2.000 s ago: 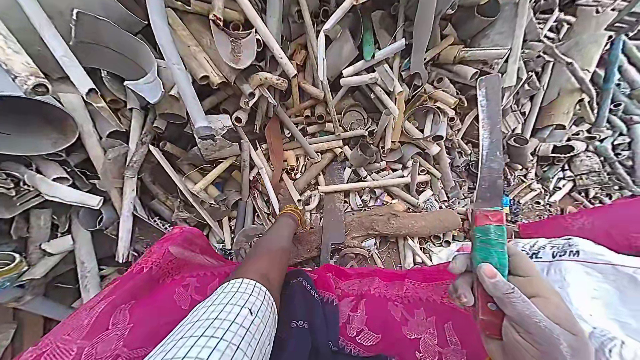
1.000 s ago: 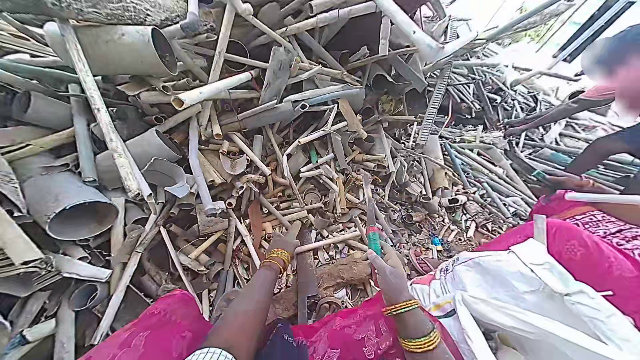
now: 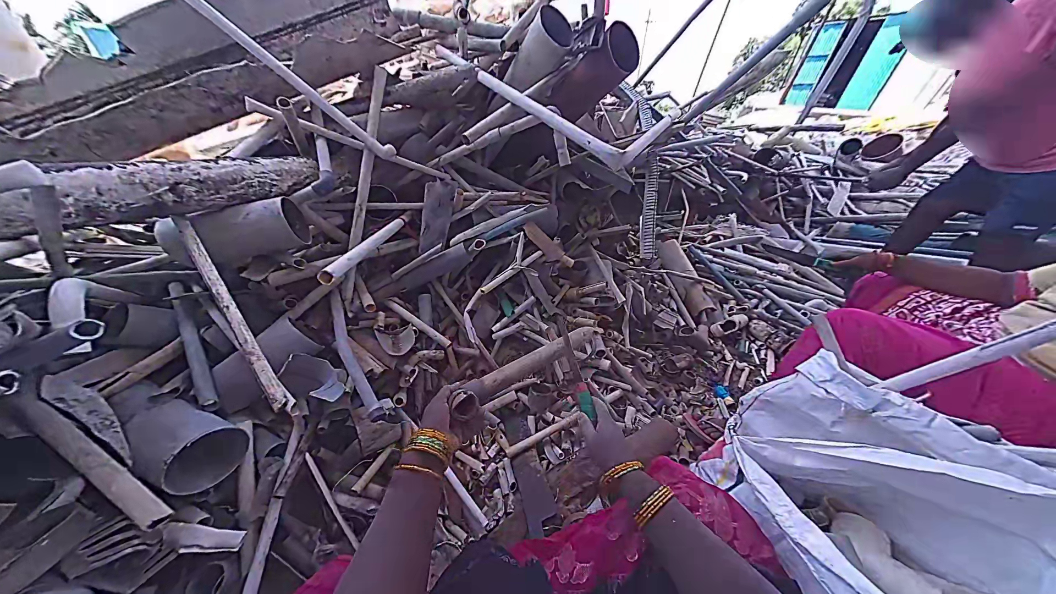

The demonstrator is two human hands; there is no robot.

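My left hand [image 3: 450,422], with bangles at the wrist, grips the near end of a grey-brown plastic pipe [image 3: 528,363] that points away to the upper right. In my right hand [image 3: 609,441] is a long-bladed knife [image 3: 586,402] with a green and red wrapped handle; its thin dark blade points up and crosses near the pipe. Just below lies a short white pipe piece [image 3: 544,435]. A dark flat bar [image 3: 532,487] and a brown wooden log [image 3: 652,439] sit close to my lap. Scraps of cut pipe lie around both hands.
Heaped pipes surround me, with a wide grey pipe [image 3: 198,450] at left and a long bent white pipe [image 3: 561,124] ahead. A white woven sack [image 3: 899,470] stands open at right. Beyond it one person [image 3: 1002,99] bends over and another person's arm [image 3: 949,276] reaches toward the heap.
My left hand, with no pipe in it a second ago, now holds the grey-brown pipe. The knife stays in my right hand. The view has tilted up.
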